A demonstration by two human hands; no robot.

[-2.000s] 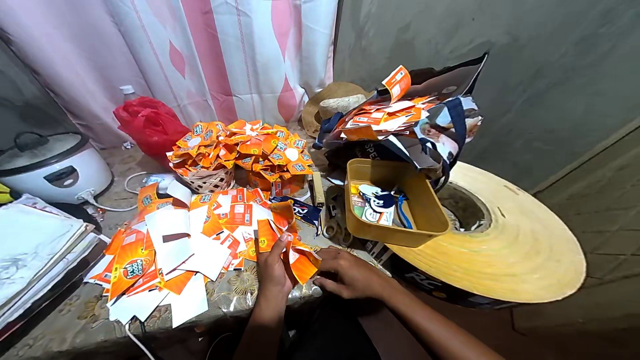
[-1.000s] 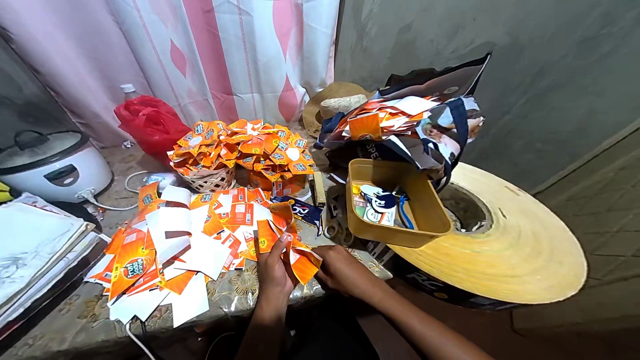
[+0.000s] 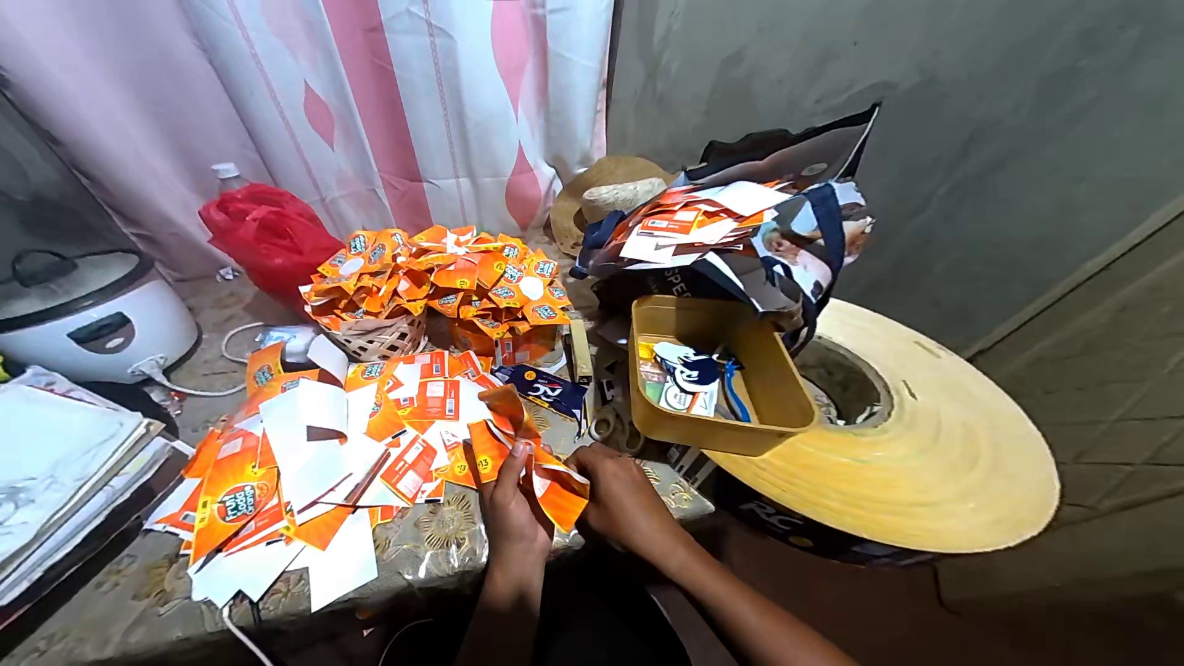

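My left hand (image 3: 518,504) grips a folded orange printed wrapper piece (image 3: 562,490) near the table's front edge. My right hand (image 3: 618,486) is closed at the right side of that piece; whether its fingers pinch it or hold something else is hidden. Left of my hands spreads a pile of cut orange and white wrapper pieces (image 3: 319,462). Behind it, a woven basket (image 3: 379,340) holds folded orange pieces (image 3: 370,268), with another cluster of folded pieces (image 3: 499,277) beside it. A dark blue printed packet (image 3: 546,388) lies just beyond my hands.
A tan plastic container (image 3: 721,435) with small items stands to the right, on or above a wide round yellow disc (image 3: 934,444). Behind it is a bag (image 3: 712,282) stuffed with wrappers. A rice cooker (image 3: 92,324) and stacked papers (image 3: 65,462) occupy the left.
The orange piece between my hands has shifted in shape, with more of it showing above my left hand. My right hand has moved slightly.
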